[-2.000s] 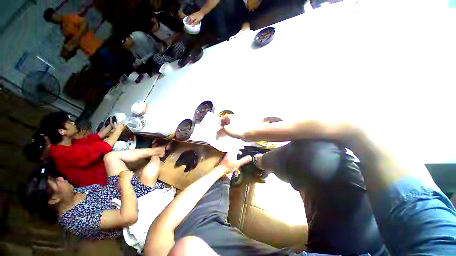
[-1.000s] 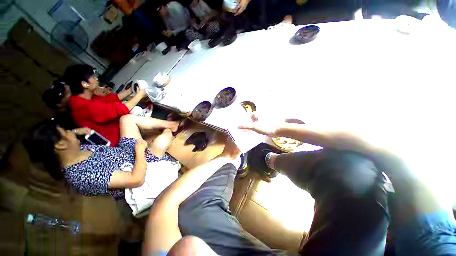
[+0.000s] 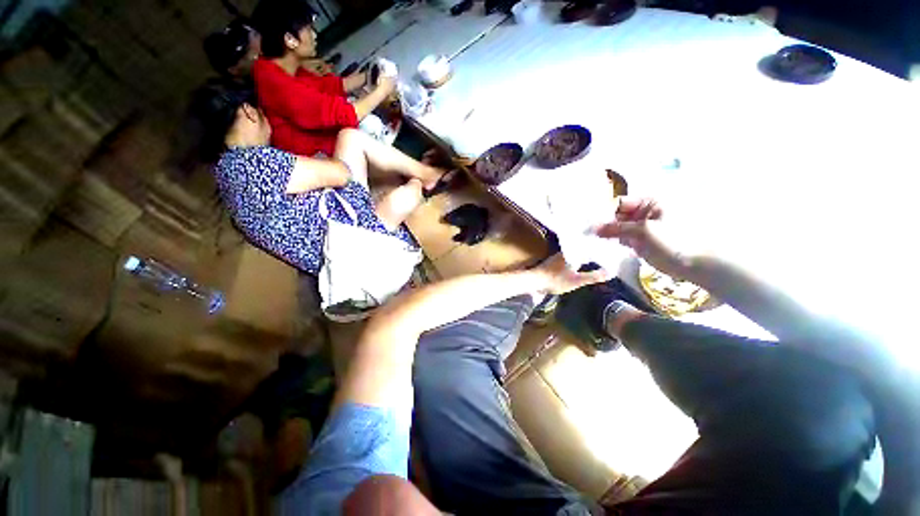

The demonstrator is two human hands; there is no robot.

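Note:
My right hand point(image 3: 638, 230) is over the near table edge, fingers bent together; glare hides whether it holds anything. My left hand point(image 3: 570, 277) is just below it, over my lap by the table edge; its fingers are blurred and its contents cannot be told. A pale patch lies between the hands, too washed out to name. A yellow parts bowl point(image 3: 678, 294) with yellow bits sits beside my right forearm, partly covered. A small amber piece point(image 3: 616, 183) lies behind my right hand. Two dark parts bowls point(image 3: 498, 161) point(image 3: 561, 145) stand further left on the table.
Another dark bowl point(image 3: 804, 63) stands far right on the white table point(image 3: 696, 121). At left sit a person in red point(image 3: 303, 106) and one in a patterned dress with a white bag point(image 3: 365, 264). A black lump point(image 3: 466, 223) lies on cardboard. A clear bottle point(image 3: 174, 282) lies on boxes.
The view has turned left, so table, bowls and neighbours appear further right and higher. The phone seen earlier at the patterned-dress person no longer shows. My hands remain near the table edge.

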